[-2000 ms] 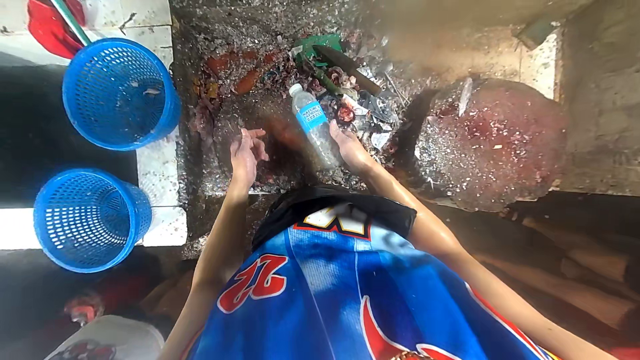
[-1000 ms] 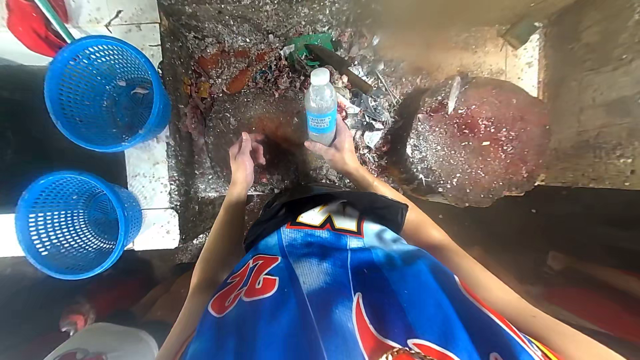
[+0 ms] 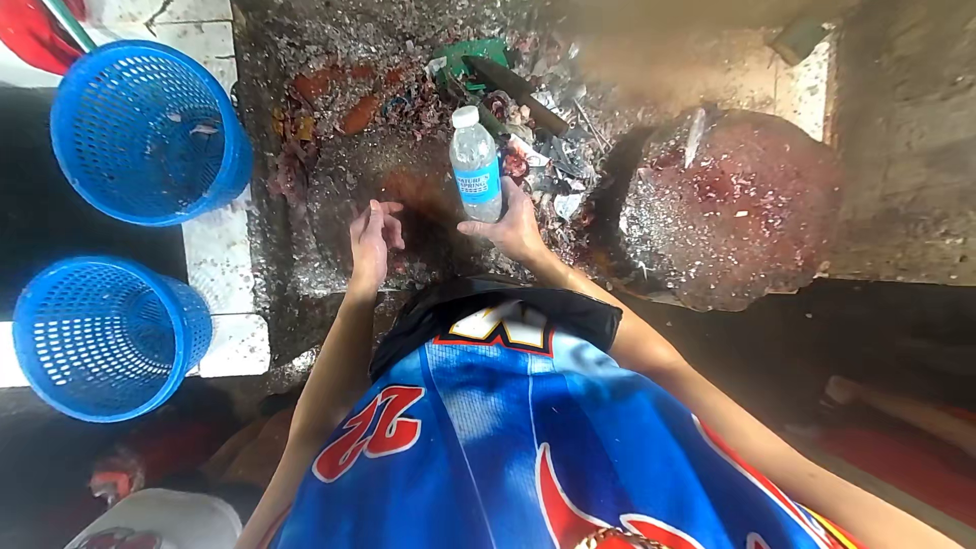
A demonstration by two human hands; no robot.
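Note:
My right hand [image 3: 517, 223] is closed around the lower part of a clear plastic water bottle [image 3: 473, 156] with a white cap and a blue label; the bottle stands roughly upright in the grip. To its left, my left hand [image 3: 375, 235] hangs over the wet, stained work surface with fingers loosely curled and apart, holding nothing. Beyond the bottle a knife [image 3: 518, 95] with a dark blade lies across a green plastic piece [image 3: 488, 55], among fish scraps and scales [image 3: 560, 164].
Two blue perforated plastic baskets [image 3: 232, 152] [image 3: 194, 328] stand at the left by white tiles [image 3: 221, 252]. A round chopping block [image 3: 732, 206] covered in scales is at the right. A white container [image 3: 164, 518] sits at the lower left.
My right hand has turned the bottle from a leftward tilt to nearly upright, with its label now facing the view. The left hand stays free with nothing in it.

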